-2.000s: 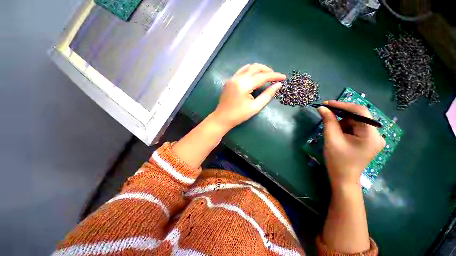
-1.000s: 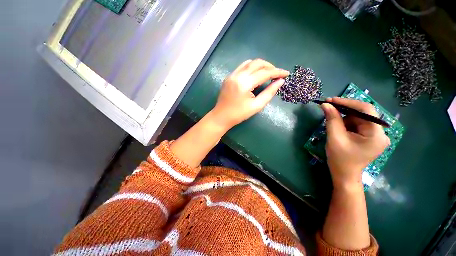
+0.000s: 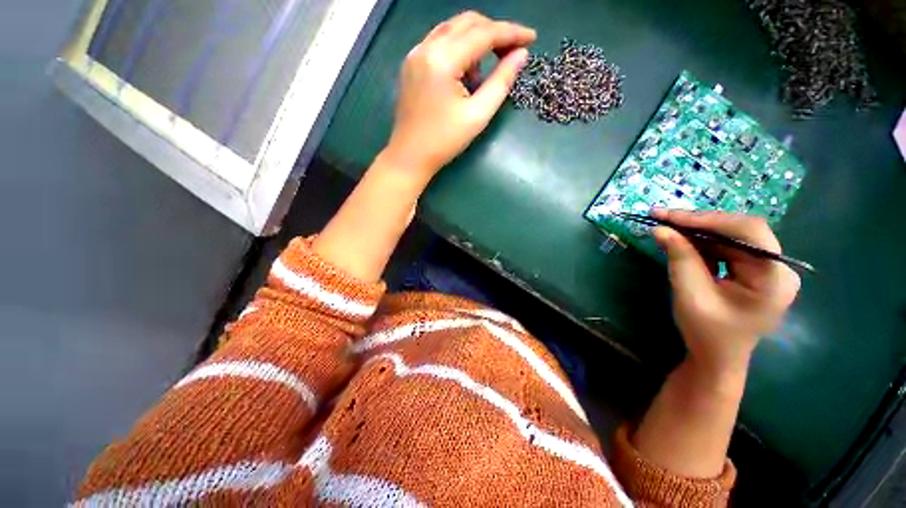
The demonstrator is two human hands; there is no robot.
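The green circuit board (image 3: pixel 695 149), dense with small parts, lies flat on the dark green mat. My right hand (image 3: pixel 730 278) holds the dark tweezers (image 3: pixel 740 244), their tip over the board's lower left corner. Whether the tip grips a component is too small to tell. My left hand (image 3: pixel 447 89) is at the left edge of the small component pile (image 3: pixel 574 83), thumb and index finger a little apart. Whether a tiny part is between those fingers cannot be seen.
A larger dark pile of components (image 3: pixel 817 50) lies beyond the board at the upper right. A pale metal frame (image 3: pixel 278 129) stands at the left. The corner of a pink card (image 3: pixel 900 131) shows at the right edge. The mat's worn front edge (image 3: pixel 517 278) runs before my body.
The tweezers have moved from the small pile's edge to the board's lower left corner. The view has shifted, so the piles and frame sit higher. My left hand stays beside the small pile.
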